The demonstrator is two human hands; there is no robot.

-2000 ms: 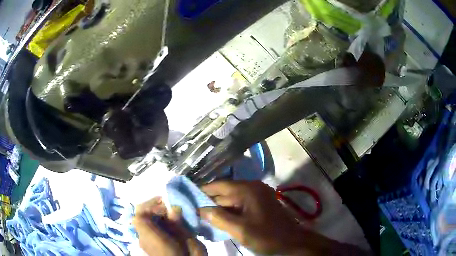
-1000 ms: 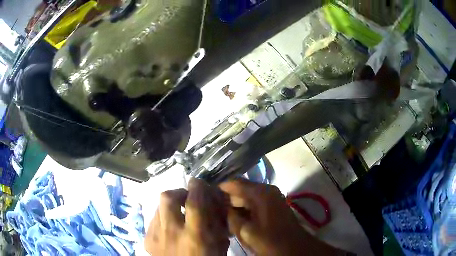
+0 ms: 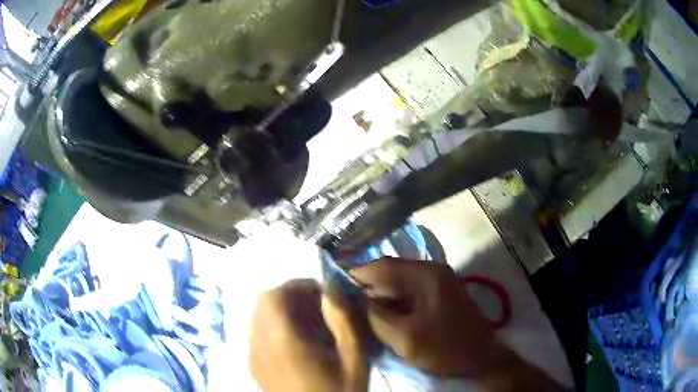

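Observation:
A light-blue fabric piece (image 3: 334,274) is pinched between both hands just below the needle area of the olive-grey sewing machine (image 3: 229,61). My left hand (image 3: 302,333) is blurred and holds the piece from the left. My right hand (image 3: 428,314) holds it from the right, fingers bent inward. The hands hide most of the piece. The presser foot area (image 3: 279,222) is washed out by glare, so contact with the fabric cannot be told. Whitish binding tape (image 3: 520,125) runs along the dark machine arm toward the needle.
A pile of light-blue pieces (image 3: 115,329) lies on the white table at left. A red scissors handle (image 3: 490,302) lies right of my right hand. A blue mesh crate (image 3: 627,337) with light-blue pieces stands at far right. A blue round-edged object (image 3: 409,239) is partly hidden behind my right hand.
The whole view has shifted, with the machine sitting farther right and higher. The blue piece, visible at first and then covered by the fingers, shows again between both hands, closer to the machine arm.

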